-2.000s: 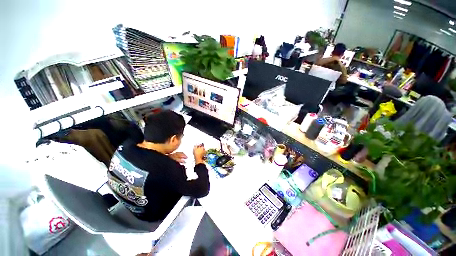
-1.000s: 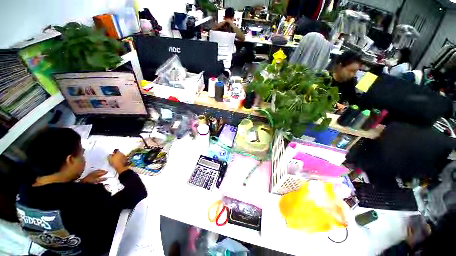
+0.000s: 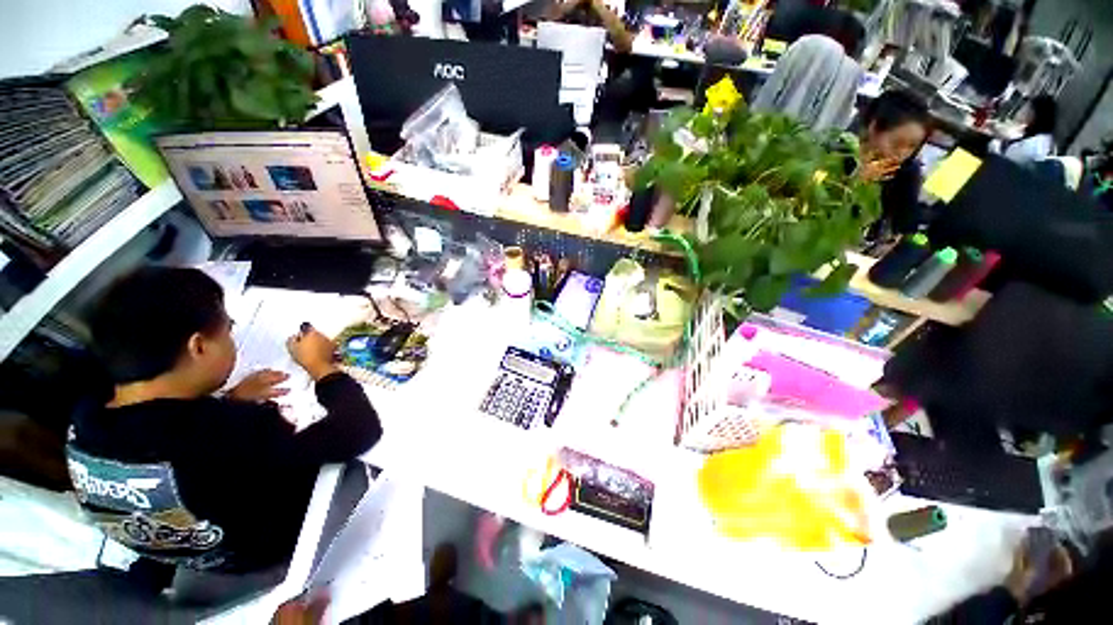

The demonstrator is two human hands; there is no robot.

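White paper sheets [image 3: 366, 537] with faint print stand at a slant at the bottom left, in front of the desk. My left hand [image 3: 302, 608] is at the bottom edge, mostly cut off, with its fingers closed on the sheets' lower left edge. My right hand is not in view. A dark blurred shape lies at the bottom edge right of the sheets; I cannot tell what it is. A seated co-worker [image 3: 232, 427] in a black top leans over papers [image 3: 262, 342] on the desk and holds a pen.
The white desk [image 3: 458, 427] bears a calculator [image 3: 526, 388], a dark patterned case [image 3: 604, 491], a white wire basket [image 3: 708, 391], a yellow bag [image 3: 781, 488] and a dark thread cone [image 3: 917, 524]. A plant [image 3: 769, 208] stands on the divider. Another person's hands show blurred at the right.
The view has swung right from the co-worker, then tilted slightly down. My left hand has come into view at the bottom edge. The person behind the plant now has a hand at the face.
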